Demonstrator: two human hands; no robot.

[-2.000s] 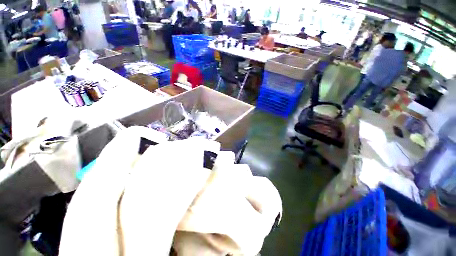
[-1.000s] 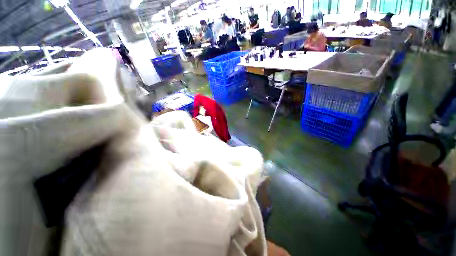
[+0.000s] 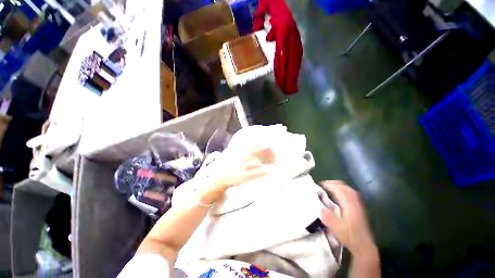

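Note:
A heap of cream garments [image 3: 266,212] lies at the lower middle, against my front and over the right side of a grey-beige fabric bin [image 3: 97,217]. A dark neck label shows near its right side. My left hand [image 3: 236,176] lies on top of the heap; its fingertips are washed out by glare, so its grip cannot be told. My right hand [image 3: 347,214] is at the right side of the heap, blurred, with its fingers around the cloth edge.
Plastic-wrapped items [image 3: 154,179] lie in the bin. Thread spools [image 3: 101,71] stand on the white table [image 3: 130,92]. A stool [image 3: 247,57] with a red garment [image 3: 286,49] stands beyond. Chair legs and a blue crate [image 3: 461,130] are at right.
The view has turned down and left. The cream garments have moved from close before the camera to lower down, beside the bin. Both hands have come into view on them.

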